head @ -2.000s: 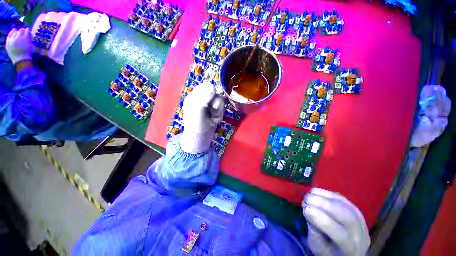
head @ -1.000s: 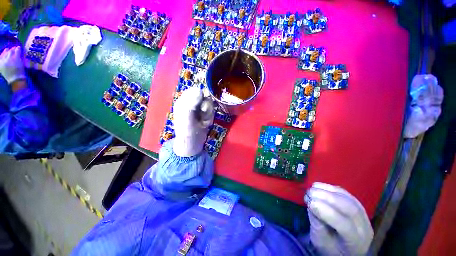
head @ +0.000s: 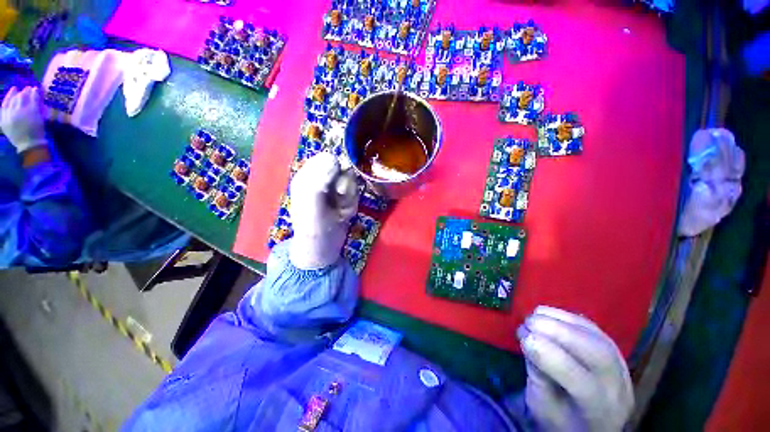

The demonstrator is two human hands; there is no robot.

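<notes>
My gloved left hand (head: 322, 207) is closed on the side of a metal cup (head: 350, 160), holding it above the mat. The cup contains amber-brown liquid, and a thin stick leans inside against its far rim. A green circuit board panel (head: 477, 263) with small white rectangles lies flat on the red-pink mat, right of the cup and nearer me. A blue glowing patch shows at its upper left. My gloved right hand (head: 574, 363) is just below and right of the panel, fingers bent and fingertips together. I cannot make out whether it holds a thin tool.
Populated board panels (head: 367, 72) lie in rows behind and left of the cup. Smaller board pieces (head: 508, 179) lie behind the green panel. A white crumpled cloth (head: 713, 181) is at the right table edge. At left, a person's gloved hand (head: 23, 116) is beside boards on a cloth.
The whole view has shifted, so the table things appear farther left. The blue patch on the green panel looks somewhat larger. My left hand still holds the cup; my right hand has barely moved.
</notes>
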